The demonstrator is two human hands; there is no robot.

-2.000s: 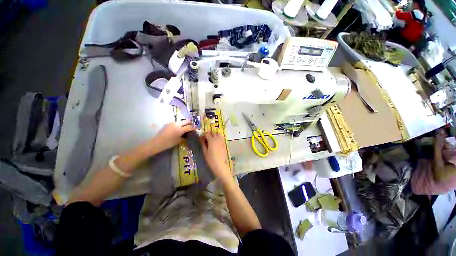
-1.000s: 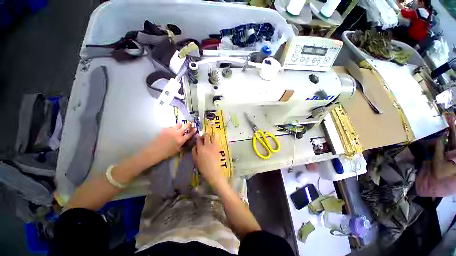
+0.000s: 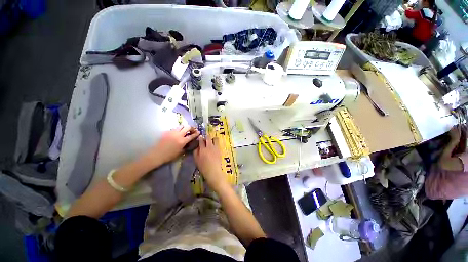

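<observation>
A grey-brown cut fabric piece (image 3: 167, 184) lies under both hands at the needle area (image 3: 200, 126) and hangs down toward my lap. My left hand (image 3: 175, 144) presses and pinches it just left of the needle, fingertips at the presser foot. My right hand (image 3: 209, 157) holds the fabric edge just below the needle, close to the left fingertips. The exact needle contact is too small to see. The white sewing machine (image 3: 267, 97) extends to the right. A darker fabric strip (image 3: 160, 87) loops behind the needle.
A stacked grey curved bundle (image 3: 91, 133) lies at the table's left. Yellow-handled scissors (image 3: 271, 149) lie right of the hands. A white bin (image 3: 118, 28) with fabric stands behind. Yellow tape (image 3: 228, 171) is on the table. Grey pieces (image 3: 31, 179) hang at lower left. A person's arm (image 3: 451, 164) shows at far right.
Both hands stay at the needle. The right hand has moved slightly left, closer to the left hand, and the fabric below them has shifted and bunched. The view has shifted slightly.
</observation>
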